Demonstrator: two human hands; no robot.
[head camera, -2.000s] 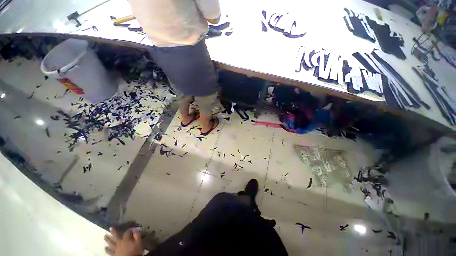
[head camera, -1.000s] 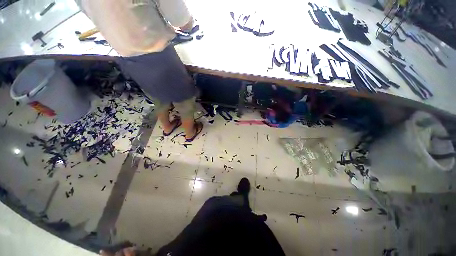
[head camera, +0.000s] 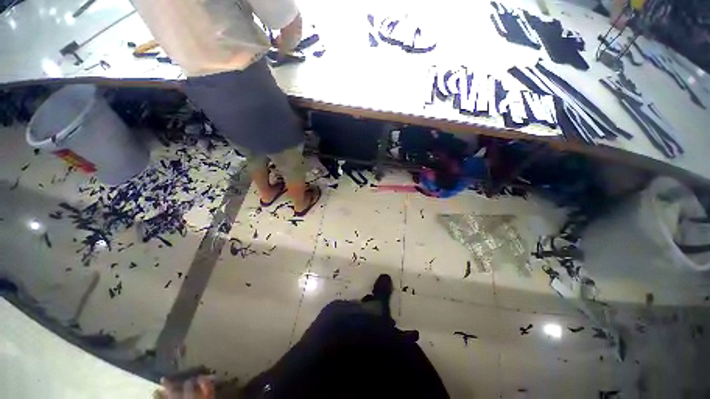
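My left hand (head camera: 185, 387) is at the bottom left, at the edge of the near white table (head camera: 47, 354). It is blurred and mostly cut off; only the fingers show, with nothing seen in them. My right hand is not in the picture. Across the aisle stands the long white cutting table (head camera: 342, 74) with its brown edge. Cut fabric pieces (head camera: 494, 97) in dark and pale strips lie on it, with curved dark pieces (head camera: 401, 35) further left.
A person (head camera: 249, 109) stands at the far table, one hand on a dark piece. A grey bucket (head camera: 117, 144) and a pale bin (head camera: 669, 222) stand on the floor. Dark offcuts (head camera: 152, 199) and a flat pale-green sheet (head camera: 486, 238) lie there. A T-shaped tool (head camera: 74, 51) lies on the table.
The view has shifted since two seconds ago, and my left hand shows less, lower in the picture. The other person's forearm and hand now show over the table.
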